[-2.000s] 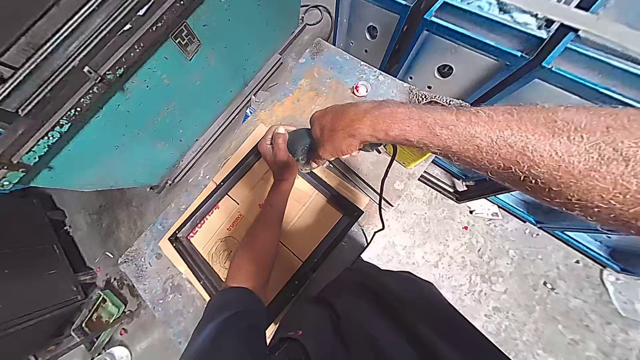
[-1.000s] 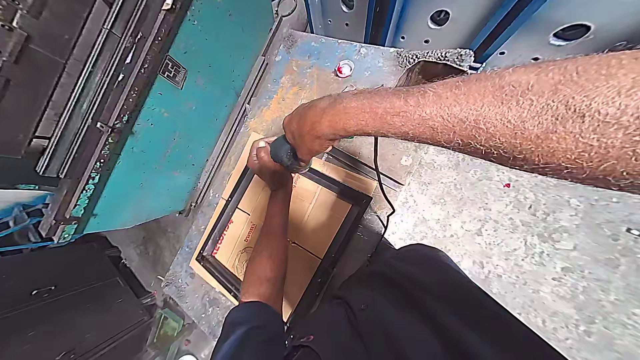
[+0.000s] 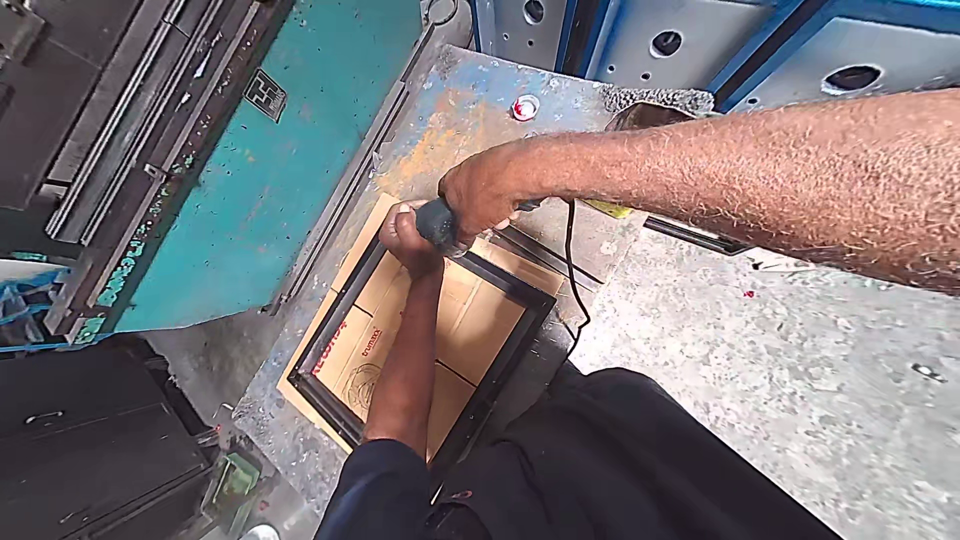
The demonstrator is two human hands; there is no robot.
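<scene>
A black rectangular frame (image 3: 510, 281) lies on a flat cardboard sheet (image 3: 367, 330) on the paint-stained worktop. At the frame's upper corner, my right hand (image 3: 487, 184) is closed around a dark corded power tool (image 3: 436, 223); its kind cannot be told, as my hand covers most of it. My left hand (image 3: 409, 236) is beside the tool's dark end, fingers curled at the same corner; whether they grip the tool or the frame is hidden. A black cord (image 3: 574, 277) runs down from near my right wrist to the right of the frame.
Beyond the worktop (image 3: 270, 409) on the left stands a teal metal cabinet or machine (image 3: 300, 150). A small white cap with red inside (image 3: 525, 107) sits near the top edge. Blue and grey panels (image 3: 660, 45) stand at the back. Dark drawers (image 3: 90, 442) are at lower left.
The view has shifted and turned somewhat. Both hands stay together at the frame's upper corner with the tool; nothing else has plainly changed.
</scene>
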